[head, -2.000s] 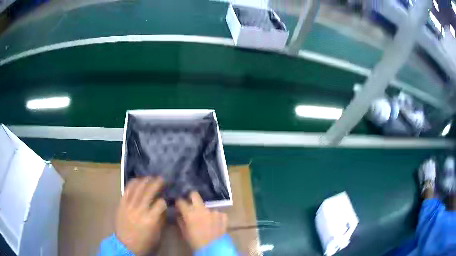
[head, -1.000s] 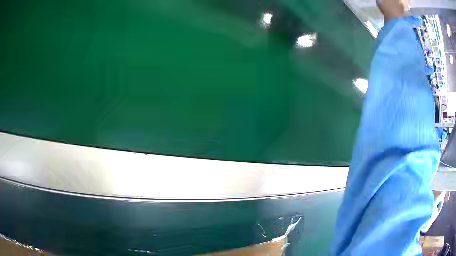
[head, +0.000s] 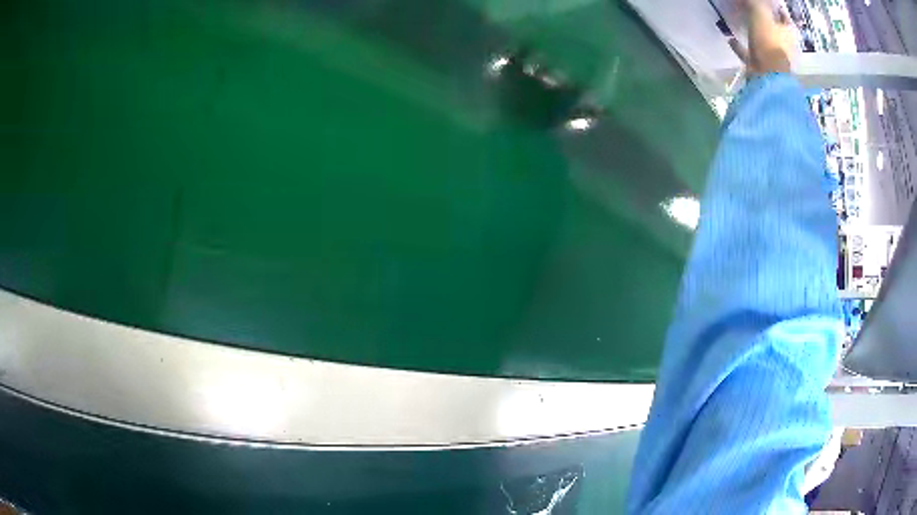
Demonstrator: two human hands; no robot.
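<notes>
My right hand [head: 766,38] is at the top right, at the end of an outstretched blue sleeve that rises from the bottom right. Its fingers are partly cut off by the top edge, and I cannot tell whether it holds anything. A pale, flat surface [head: 676,32] lies just left of the hand. My left hand is not in view. No box, bag or headphones can be made out.
The green belt [head: 332,191] fills the left and middle. A wide pale metal rail [head: 332,402] curves below it, with the dark green bench [head: 302,483] nearest me. Pale metal bars [head: 875,410] stand right of the sleeve.
The view has swung from the dark bag in the white box to the belt. My right arm now reaches out; my left hand has left view. In the last second, the view shifted slightly.
</notes>
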